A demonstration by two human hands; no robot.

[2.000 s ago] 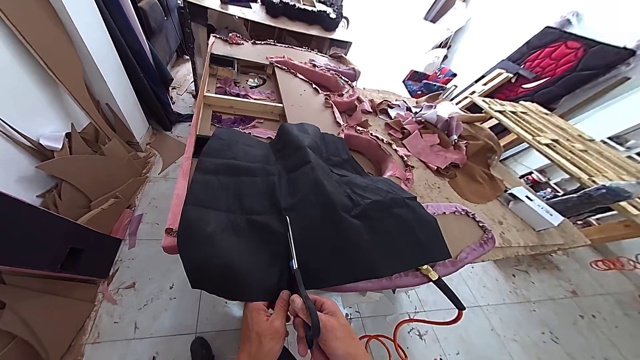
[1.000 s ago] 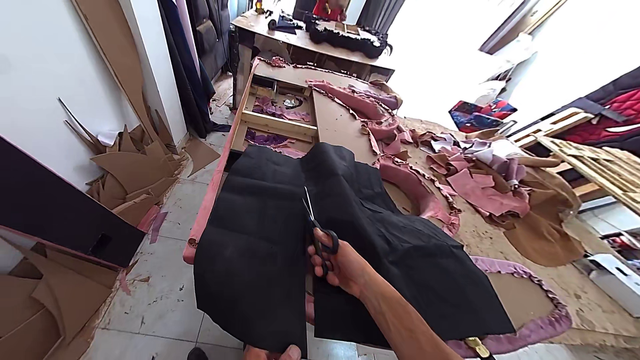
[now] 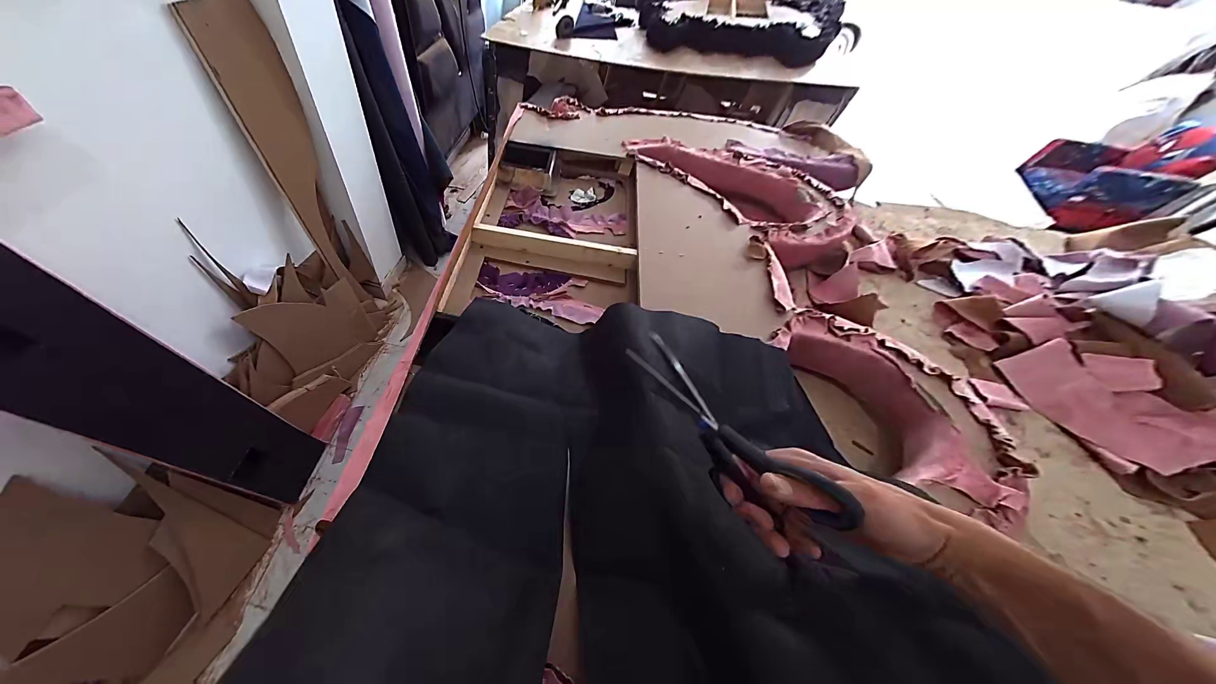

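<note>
My right hand (image 3: 817,503) grips a pair of scissors (image 3: 727,437) by the dark handles. The blades are spread apart and point up and left, above a large sheet of black fabric (image 3: 475,456). A long straight slit runs through the fabric from the near edge to about its middle, left of the scissors. The fabric lies over a wooden furniture frame (image 3: 560,249) whose panels are edged with pink upholstery fabric (image 3: 883,408). My left hand is outside the view.
Pink and brown fabric scraps (image 3: 1111,389) cover the worktable at the right. Cut cardboard pieces (image 3: 304,332) lean by the left wall. A dark panel (image 3: 142,370) juts in at the left. Behind stands another table (image 3: 608,52) holding a black fringed piece.
My right hand has moved from the fabric's near edge to over the sheet, with the scissors in it. The slit now shows. My left hand, seen earlier at the near edge, has left the view.
</note>
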